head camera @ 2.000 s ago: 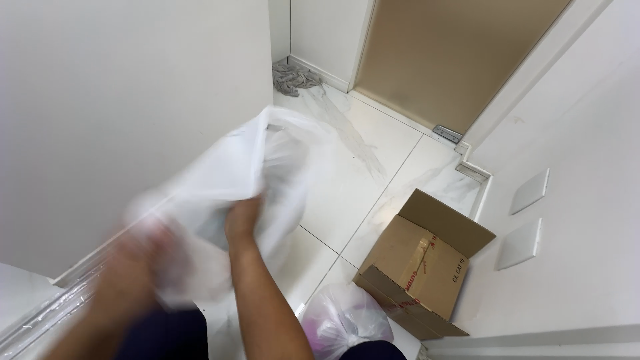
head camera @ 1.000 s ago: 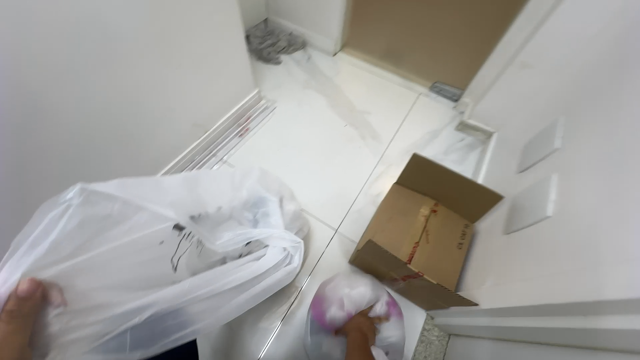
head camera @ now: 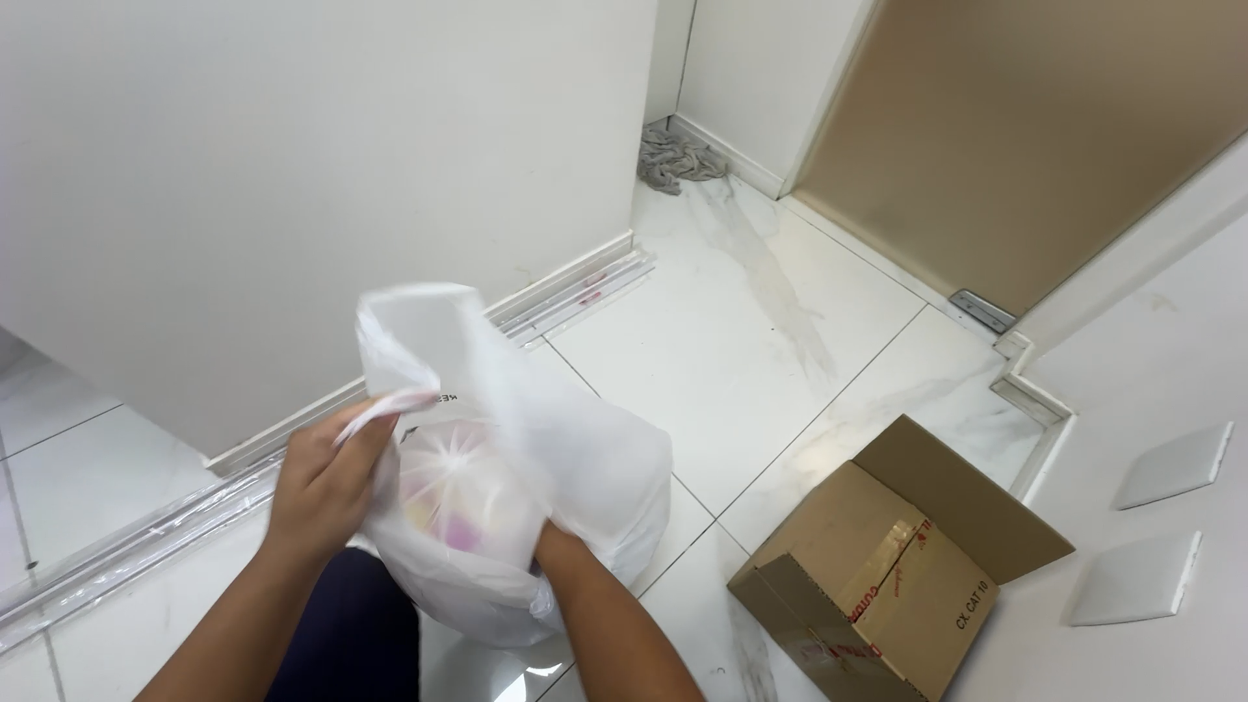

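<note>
My left hand [head camera: 336, 468] grips the rim of a white translucent plastic bag [head camera: 609, 468] at its left side. Inside the bag's mouth sits a smaller, gathered plastic bag [head camera: 453, 492] with pink and yellowish contents showing through. My right hand [head camera: 554, 551] reaches into the large bag at its right side; the fingers are hidden by the plastic, so its hold cannot be made out. Dark printing shows on the large bag near my left hand.
An open cardboard box [head camera: 877, 575] stands on the tiled floor at right, near two white wall plates [head camera: 1136, 580]. Plastic-wrapped strips [head camera: 575, 292] lie along the left wall's foot. A grey rag [head camera: 678, 161] lies in the far corner, left of a brown door [head camera: 1014, 127].
The smaller bag with pink contents, on the floor beside the box one second ago with my right hand on it, is now inside the large white bag. My left hand still holds the large bag.
</note>
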